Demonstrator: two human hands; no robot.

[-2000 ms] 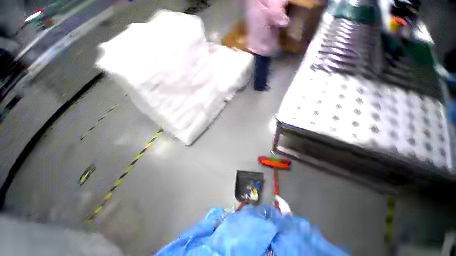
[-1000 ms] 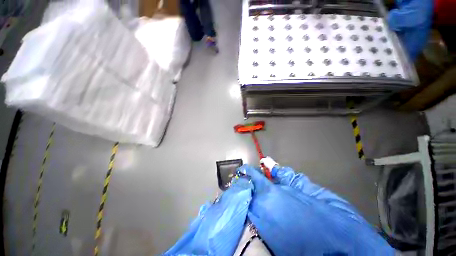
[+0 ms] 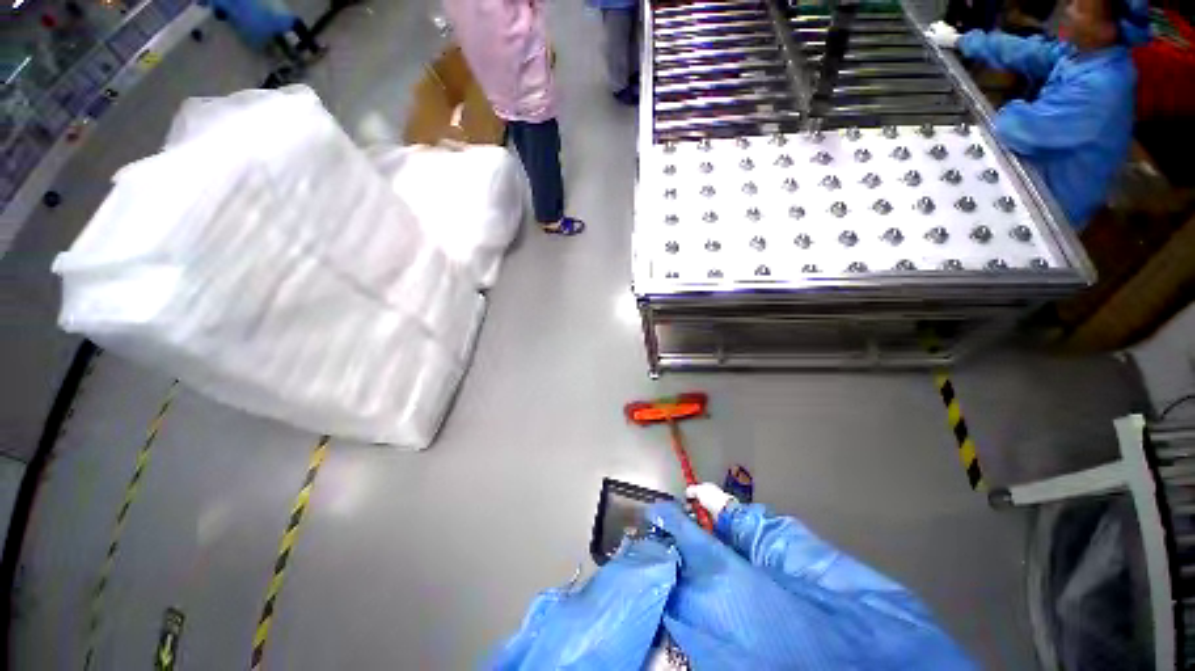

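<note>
The broom has an orange-red head on the grey floor and a thin red handle. My right hand, in a white glove, is closed around the handle near the smock. The black dustpan is left of the broom handle, partly covered by my blue sleeve. Small pale bits show near its lower edge. My left hand is hidden behind the blue smock, so its grip cannot be seen.
A ball transfer table stands ahead right. A wrapped white stack is at left. A person in pink stands between, near a carton. A person in blue is beside the table. A roller stand is at right.
The view has shifted, so the table, stack and broom appear lower in the picture. The dustpan looks more tilted. A dark shoe now shows beside my right hand.
</note>
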